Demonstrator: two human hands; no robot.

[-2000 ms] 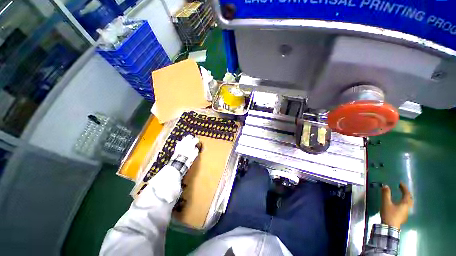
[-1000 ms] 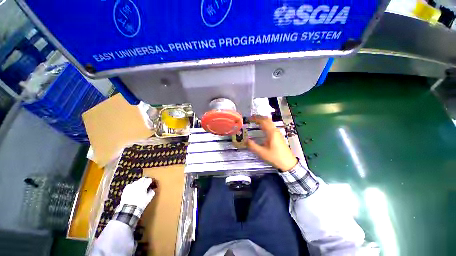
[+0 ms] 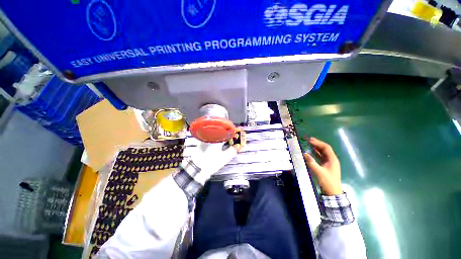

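Observation:
My left hand (image 3: 215,159), in a white glove, reaches over the slotted metal table (image 3: 268,152) to the printing fixture (image 3: 237,139) under the machine head. Its fingertips touch or almost touch the fixture; whether they hold a part is hidden. My right hand (image 3: 323,164), bare, is over the near edge of the green surface (image 3: 404,167), thumb and index finger bent toward each other around small dark parts; whether it grips one cannot be told. Rows of small dark molded parts (image 3: 151,158) with tan areas lie on the cardboard layer (image 3: 154,183) at left.
A red mushroom button (image 3: 212,129) sticks out below the blue control panel (image 3: 212,30), just above my left hand. A yellow can (image 3: 171,121) stands in a small tray behind the parts. A cardboard flap (image 3: 108,131) and blue crates (image 3: 58,109) are at upper left.
My left hand has moved right from the parts rows to the fixture. My right hand has left the fixture and moved right to the green surface's edge. One part now lies askew on the cardboard.

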